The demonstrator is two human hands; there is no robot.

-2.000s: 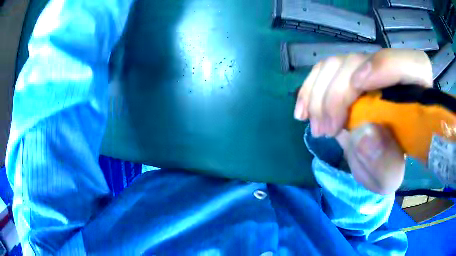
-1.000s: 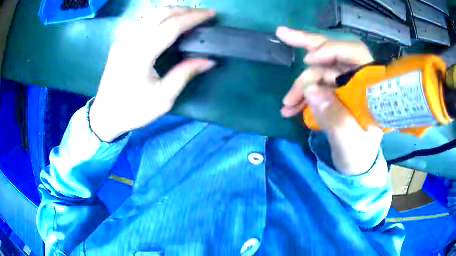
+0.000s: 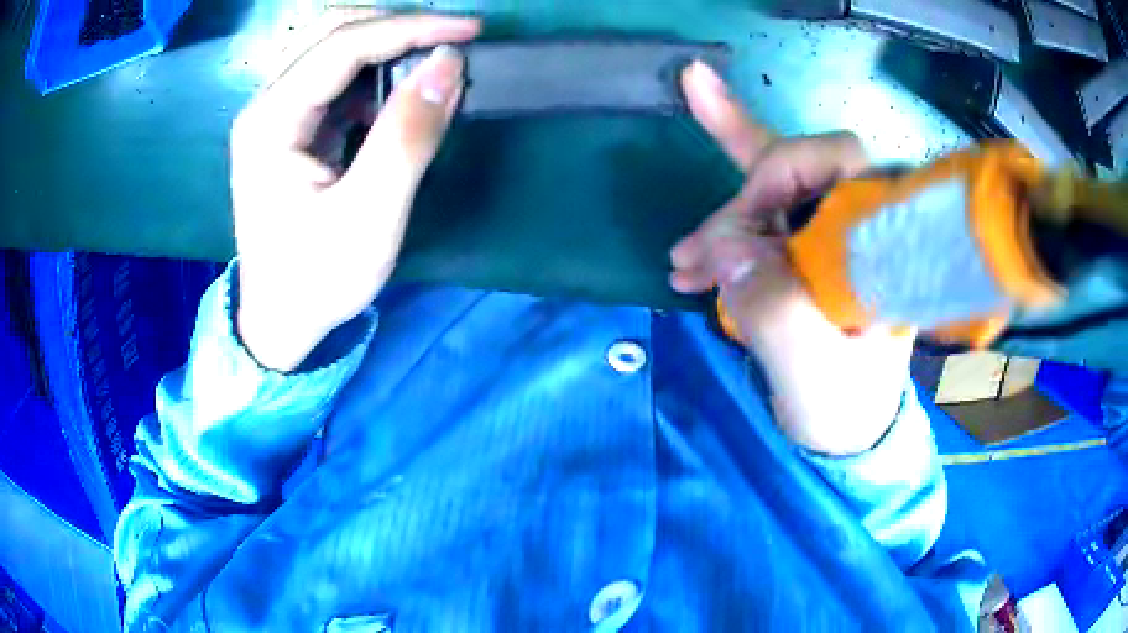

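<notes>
A dark grey housing [image 3: 569,78] lies crosswise over the green mat at the top centre. My left hand [image 3: 328,173] grips its left end between thumb and fingers. My right hand [image 3: 792,235] holds the orange electric screwdriver [image 3: 928,254] in the palm and lower fingers, with its labelled body pointing right. The right index fingertip touches the housing's right end. The screwdriver's nose and bit are hidden or blurred.
A blue screw tray [image 3: 93,37] with dark contents is at the top left. Several stacked housings [image 3: 946,22] lie at the top right. Blue crates [image 3: 105,359] are below the bench at left. A brown cardboard box [image 3: 996,402] is below at right.
My left hand came in from out of view and took hold of a housing. Since a second ago the housing has moved slightly up and levelled. The right hand shifted left with the screwdriver.
</notes>
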